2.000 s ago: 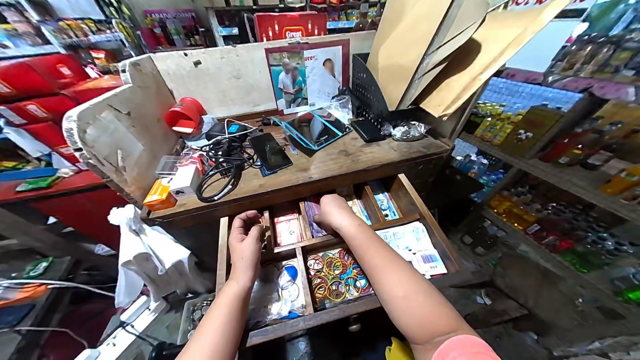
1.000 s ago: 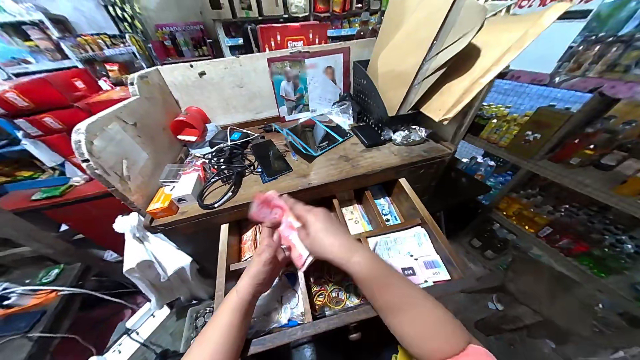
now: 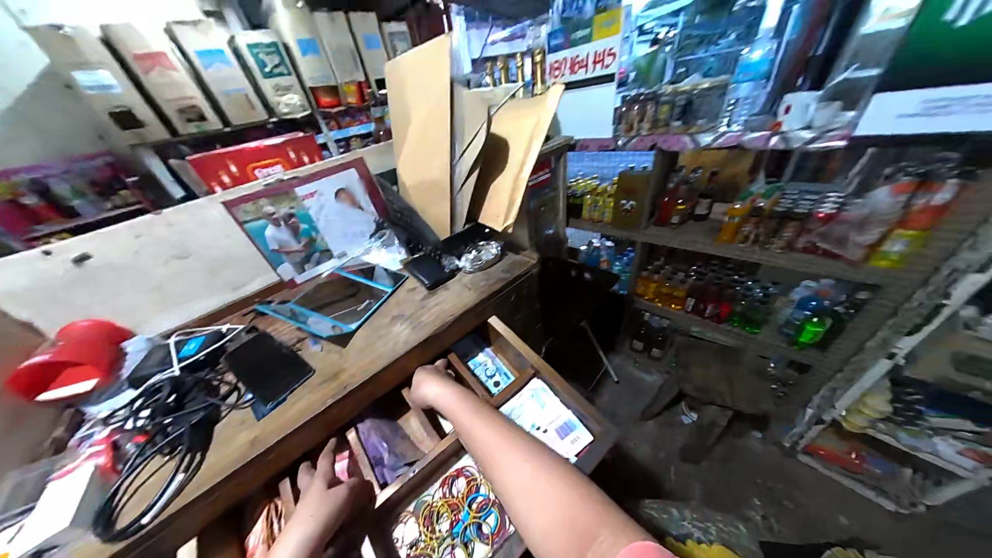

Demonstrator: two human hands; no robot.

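Observation:
An open wooden drawer (image 3: 508, 329) with compartments juts from a wooden desk (image 3: 434, 310). My right hand (image 3: 435, 390) reaches into a back compartment, its fingertips hidden, beside one with blue-and-white paper (image 3: 492, 370). My left hand (image 3: 329, 488) is over the drawer's left part with fingers spread, near a pink item (image 3: 345, 465) that looks like a banknote; whether it holds anything is unclear. Between the hands lies purple material (image 3: 384, 448) in a compartment. Colored rubber bands (image 3: 457, 511) fill a front compartment, and printed papers (image 3: 546, 418) lie right of them.
On the desktop are a black phone (image 3: 270, 368), tangled black cables (image 3: 159, 449), a red container (image 3: 70, 360), a blue-edged tablet-like object (image 3: 337, 302) and a framed photo (image 3: 310, 221). Brown envelopes (image 3: 422, 139) stand behind. Bottles (image 3: 697, 294) fill shelves at right.
The pink notes seen between both hands a second ago are no longer there. My hands have moved apart, the right one into a back compartment. The view has swung right and closer.

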